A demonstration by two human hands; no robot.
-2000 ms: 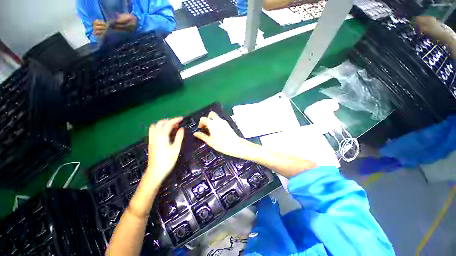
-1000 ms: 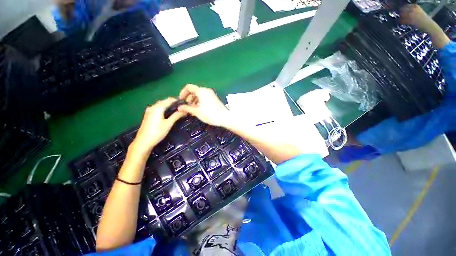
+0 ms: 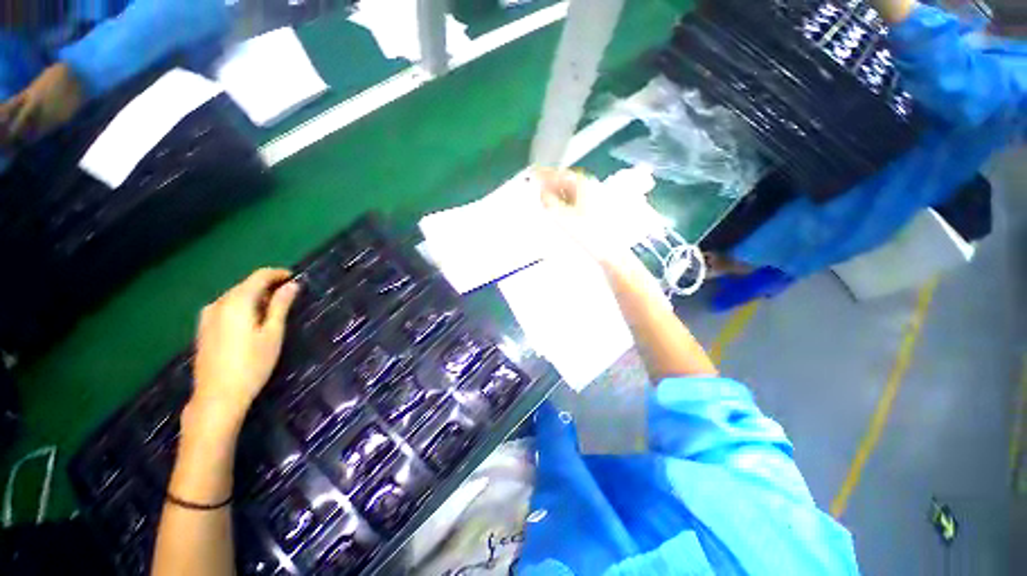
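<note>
A large shiny black blister tray [image 3: 372, 433] with a grid of square pockets lies on the green bench in front of me. My left hand [image 3: 242, 338] rests at the tray's far edge, fingers curled; I cannot tell whether a small part is between its fingertips. My right hand [image 3: 569, 203] is over the far end of the white sheets [image 3: 484, 236], blurred by glare; whether it grips a sheet cannot be told. A second white pile [image 3: 571, 326] lies nearer, beside the tray's right edge.
Stacked black trays stand at the left [image 3: 135, 214], with a white sheet on top, and at the far right [image 3: 788, 101]. A pale metal post [image 3: 574, 84] rises beyond the sheets, near a clear plastic bag [image 3: 687, 141] and coiled white cord [image 3: 684, 270]. People in blue smocks work nearby.
My right hand has left the left hand and moved right to the white sheets. The dark part seen between both hands no longer shows clearly. The view has shifted right.
</note>
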